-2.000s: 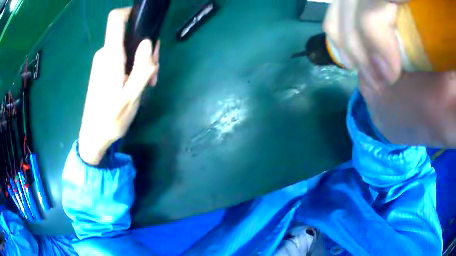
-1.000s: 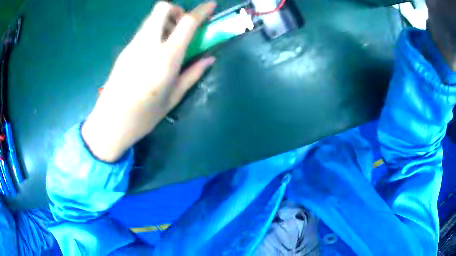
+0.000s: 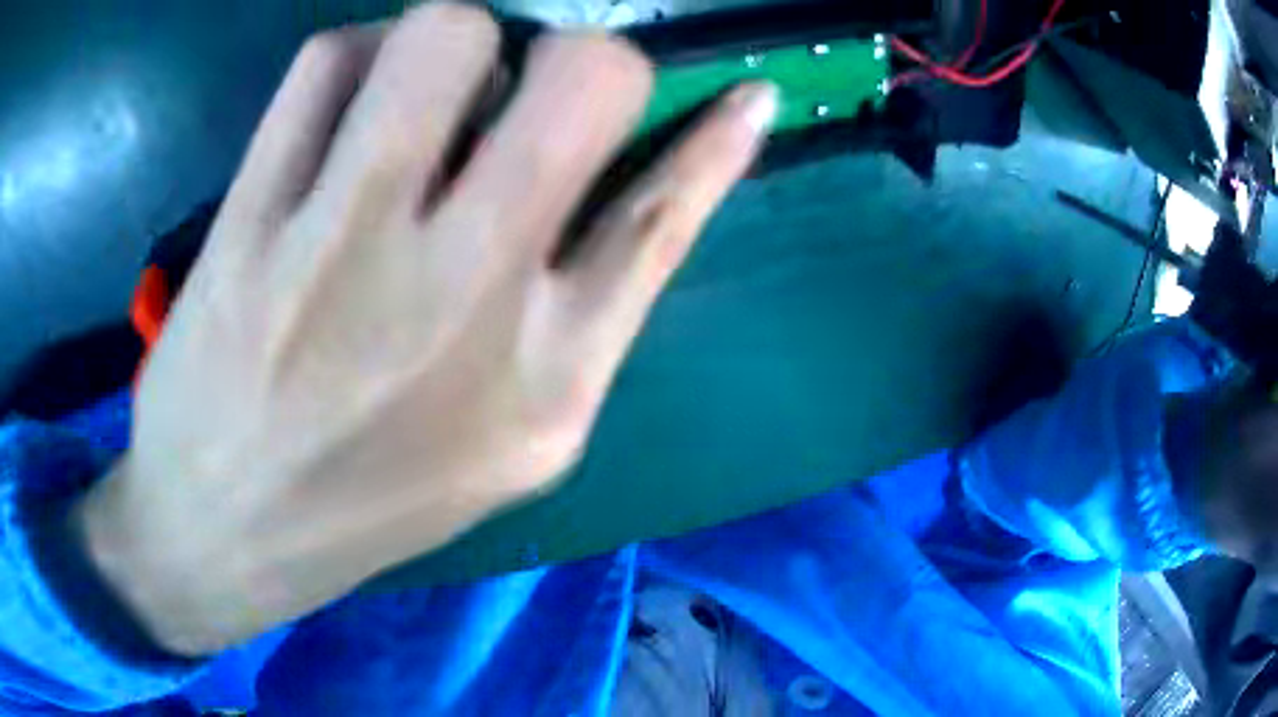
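My left hand (image 3: 407, 294) is large in the view and grips the long black housing (image 3: 799, 28), its thumb on the green circuit board (image 3: 827, 84) inside. Thin red wires (image 3: 981, 70) run from the board to the black part at the housing's wide end. A red-orange piece (image 3: 150, 308) shows at the other end. My right hand (image 3: 1240, 448) is dark, blurred and cut off by the right edge. The electric screwdriver's black nose (image 3: 1231, 287) and thin bit (image 3: 1121, 228) show just above it; the fingers and the screwdriver's body are not visible.
The dark green bench mat (image 3: 785, 336) lies under the housing, its front edge close to my blue coat (image 3: 841, 560). At the upper right are a bright white patch (image 3: 1189, 238) and dark, blurred items that I cannot make out.
The housing now lies across the top of the view, with board and wires showing more clearly. My left hand looks larger and closer. The screwdriver's nose and bit have come back into view at right.
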